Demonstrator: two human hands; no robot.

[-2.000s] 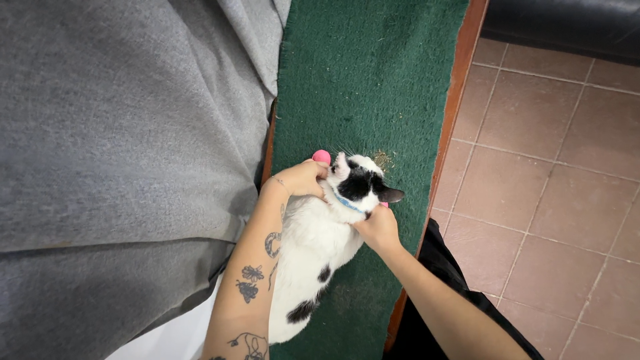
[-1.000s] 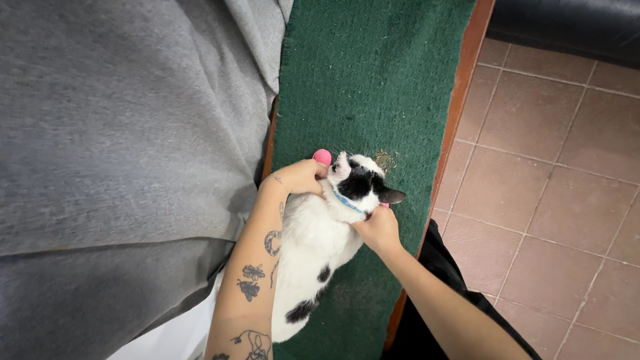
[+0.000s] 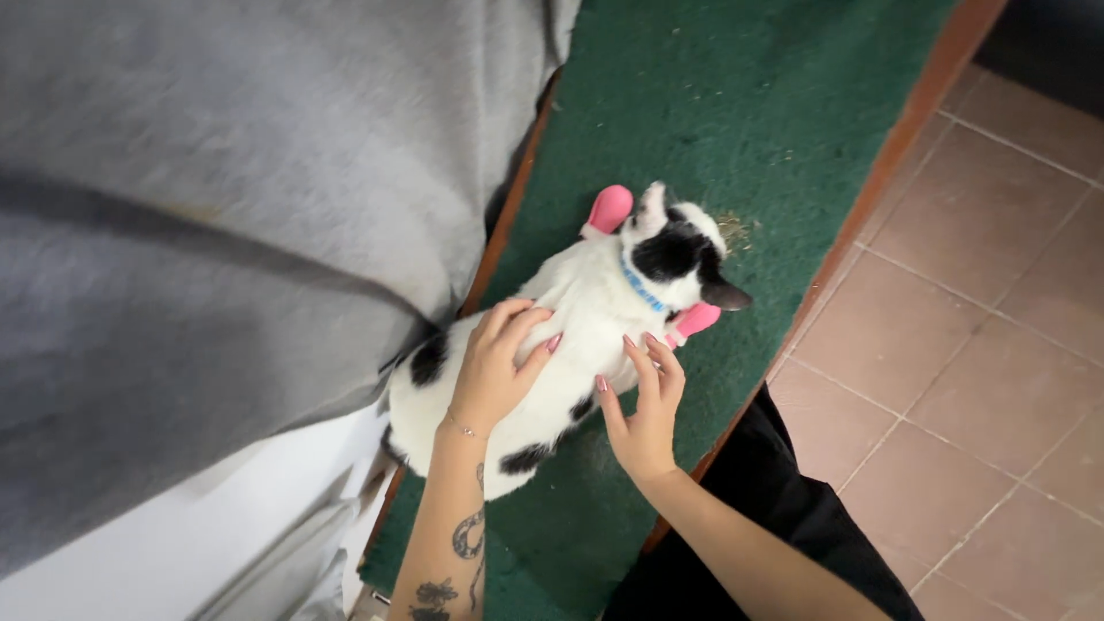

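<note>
A white cat with black patches lies on a green carpeted board, its head pointing up and to the right. It wears a light blue collar. Pink rubber booties cover both front paws, one left of the head and the other below its dark ear. My left hand rests on the cat's back with its fingers apart. At the cat's right side, my right hand touches the fur with curved, spread fingers. Neither hand grips anything. The hind paws are hidden.
Grey fabric hangs along the board's left side. Dry crumbs lie beside the cat's face. The board has a reddish-brown edge, with a tiled floor beyond it. Black clothing is at the lower right.
Both hands have left the cat's front end near the collar and moved back onto its body. Both pink booties now show more fully. The view has shifted and tilted.
</note>
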